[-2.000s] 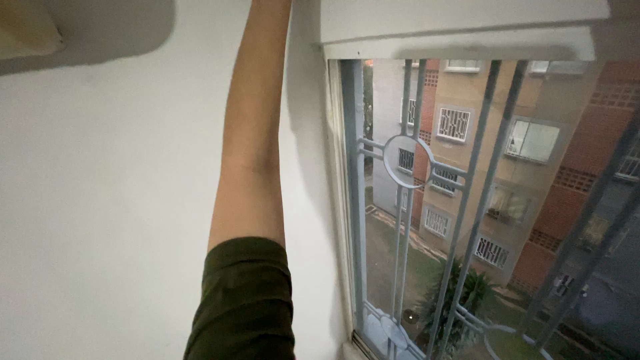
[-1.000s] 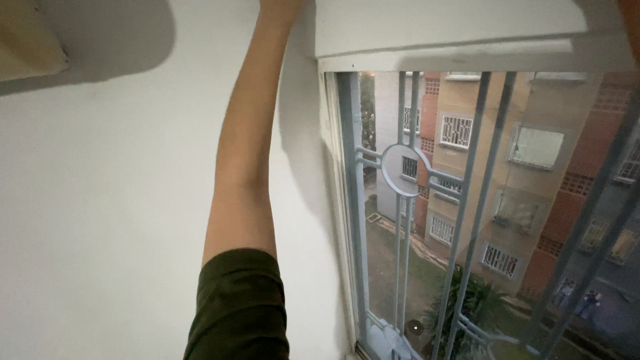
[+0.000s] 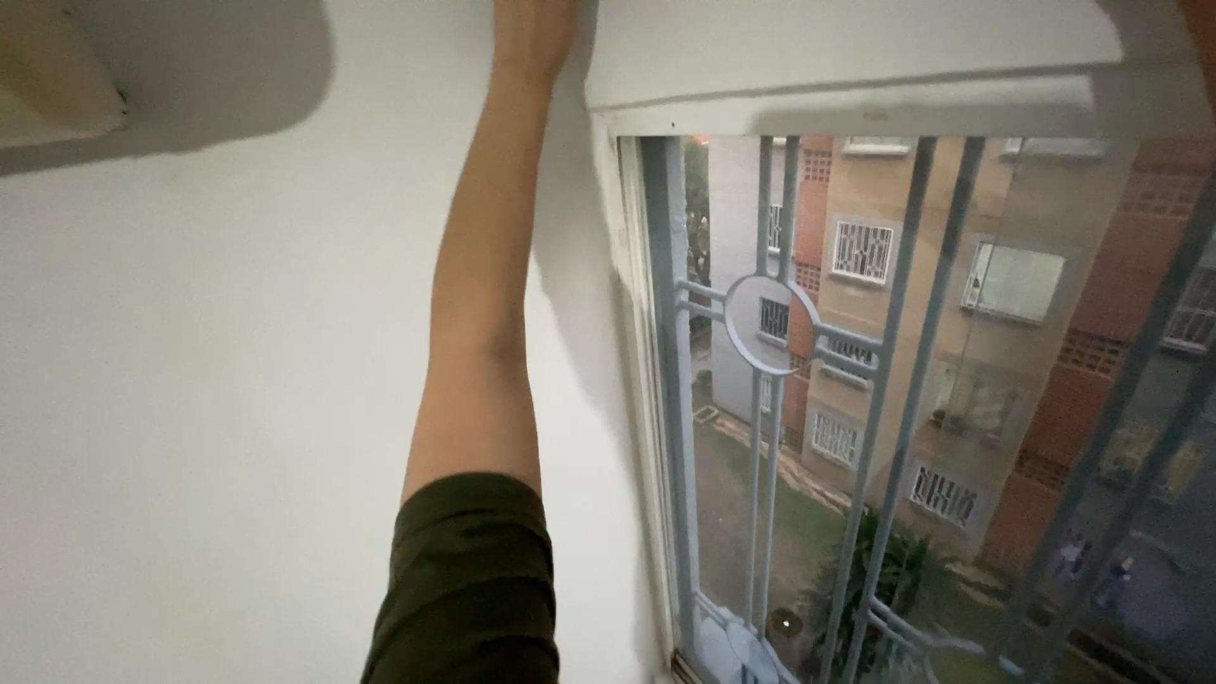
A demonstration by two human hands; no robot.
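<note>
My left arm, in a dark green sleeve, reaches up along the white wall beside the window. Only the wrist and the lower part of my left hand (image 3: pixel 535 38) show at the top edge; its fingers lie outside the view, so what it touches or holds is hidden. Below and to the right of it is the window frame (image 3: pixel 638 313), pale and narrow, with a grey metal window grille (image 3: pixel 771 323) of paired bars and a ring. My right hand cannot be made out.
A yellowish object (image 3: pixel 52 81) juts in at the upper left and casts a shadow on the wall (image 3: pixel 237 332). A brownish blurred edge (image 3: pixel 1203 43), unidentified, shows at the upper right. Outside, below, stand an apartment building (image 3: pixel 959 218) and a leafy plant (image 3: pixel 879 570).
More of my left wrist and hand shows at the top edge than two seconds ago. The brownish edge at the upper right was absent from the oldest frame.
</note>
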